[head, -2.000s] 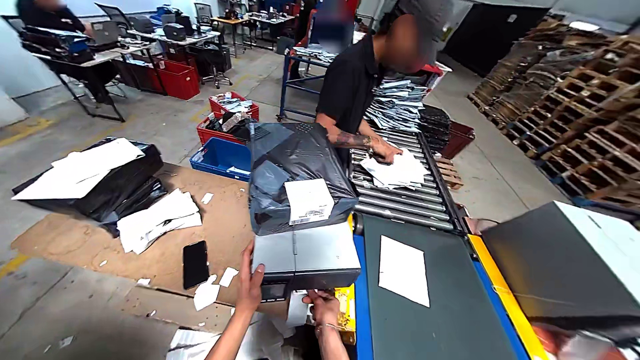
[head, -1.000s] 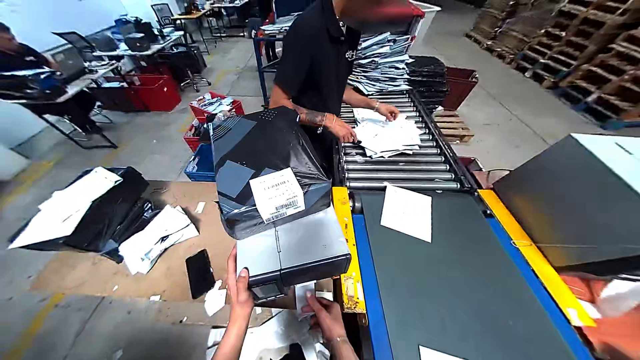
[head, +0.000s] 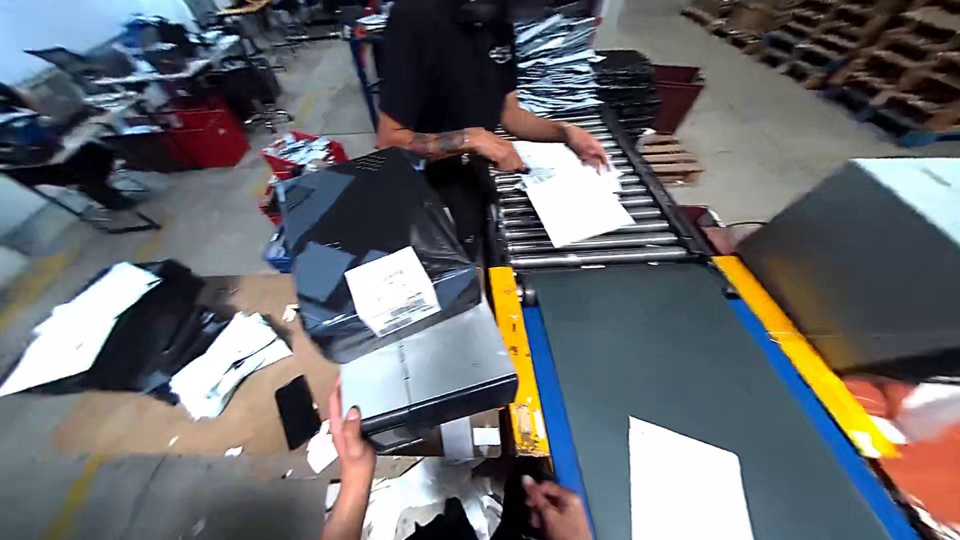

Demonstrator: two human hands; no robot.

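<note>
My left hand (head: 351,442) touches the near left corner of a label printer-like grey box (head: 435,360), its thumb on the front edge. Behind and partly over that box lies a parcel in black plastic (head: 360,202) with a white label (head: 393,291) that bears print. A strip of white paper (head: 457,439) hangs at the front of the grey box. My right hand (head: 553,506) is lower right, by the conveyor's blue side, fingers bent; whether it holds anything is unclear. On the dark conveyor belt (head: 637,337) lies a white sheet (head: 686,480).
A co-worker's hands (head: 499,150) rest by white papers (head: 574,202) on the roller conveyor (head: 600,251). A black phone (head: 297,412), folded papers (head: 225,367) and a black bag (head: 142,337) lie left. A large grey box (head: 847,270) stands right; yellow rails (head: 802,352) edge the belt.
My right hand has moved away from the front of the grey box, to the right. The sheet on the belt has come nearer to me. The co-worker's papers have shifted on the rollers.
</note>
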